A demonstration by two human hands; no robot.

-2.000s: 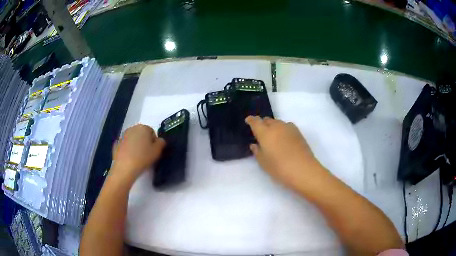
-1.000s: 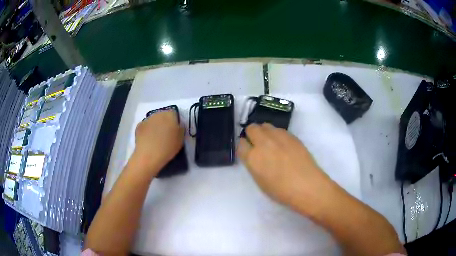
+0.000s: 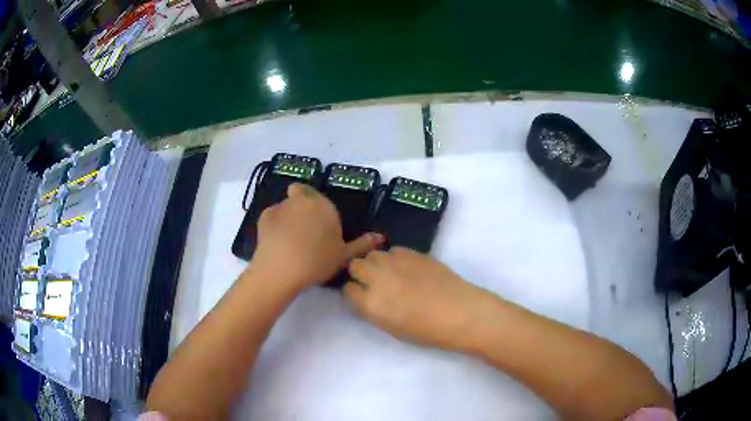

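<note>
Three black power bank housings lie side by side on the white bench cover, green board ends towards the belt: a left one point(image 3: 249, 222) with a black loop, a middle one point(image 3: 350, 201) and a right one point(image 3: 412, 224). My left hand point(image 3: 300, 234) lies over the left housing, one finger near its board and another finger reaching across the middle housing. My right hand point(image 3: 403, 292) has bent fingers at the lower ends of the middle and right housings. My hands hide these lower ends; whether the right fingers grip one cannot be told.
A stack of white battery trays point(image 3: 111, 271) stands at left, with cells in the top one. A black scrap dish point(image 3: 566, 154) holds silvery bits at back right. A black fan point(image 3: 688, 218) with cords stands at far right. The green conveyor belt point(image 3: 461, 53) runs behind.
The housings, spaced apart a second ago, are now close together. The right one has moved left and down. My left hand has shifted right; my right hand has moved left and down.
</note>
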